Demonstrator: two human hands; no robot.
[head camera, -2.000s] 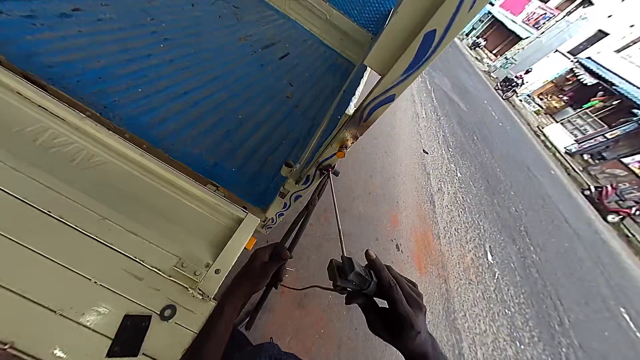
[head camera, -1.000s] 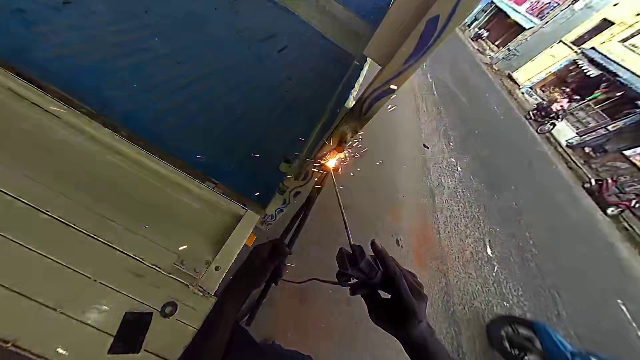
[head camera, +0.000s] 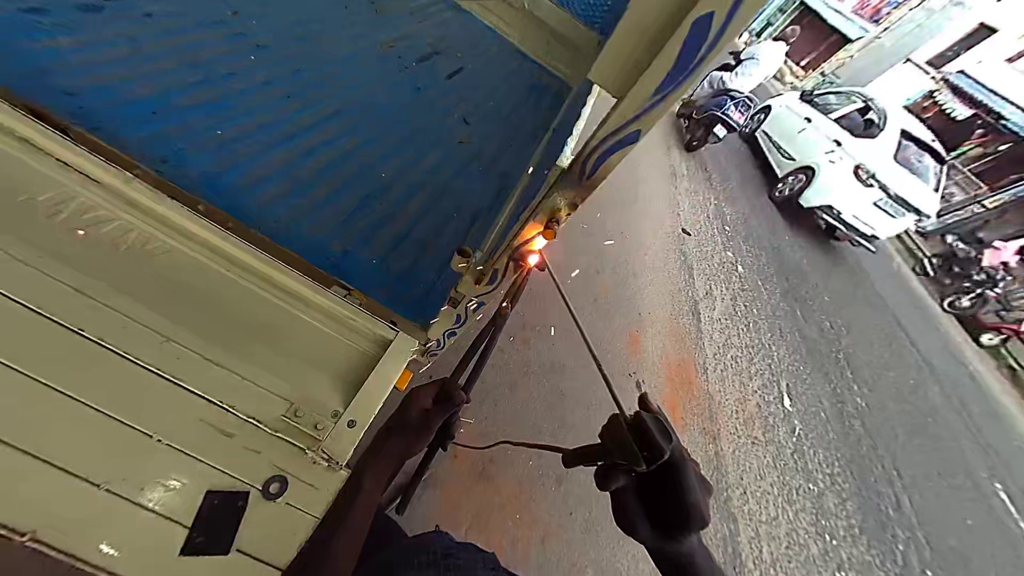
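Note:
My right hand (head camera: 660, 472) grips a dark welding electrode holder (head camera: 588, 456), and a thin welding electrode (head camera: 584, 332) runs up from it to the truck body's metal edge. A bright welding arc (head camera: 534, 258) glows at its tip and throws sparks. My left hand (head camera: 424, 412) is closed around dark metal rods (head camera: 480, 352), whose upper ends reach close to the arc. A thin cable (head camera: 512, 443) leads from the holder toward my left hand. Beside the arc is a small orange reflector (head camera: 549, 234).
The cream side panel (head camera: 160, 320) and blue cargo bed (head camera: 280, 120) of the truck fill the left. On the road at right are a white car (head camera: 848, 160) and a rider on a scooter (head camera: 712, 116). Parked motorcycles (head camera: 968, 300) line the far roadside.
Two seconds ago no arc showed; one second ago sparks flew at the electrode tip, and the arc still burns. The white car and scooter have come into view on the road.

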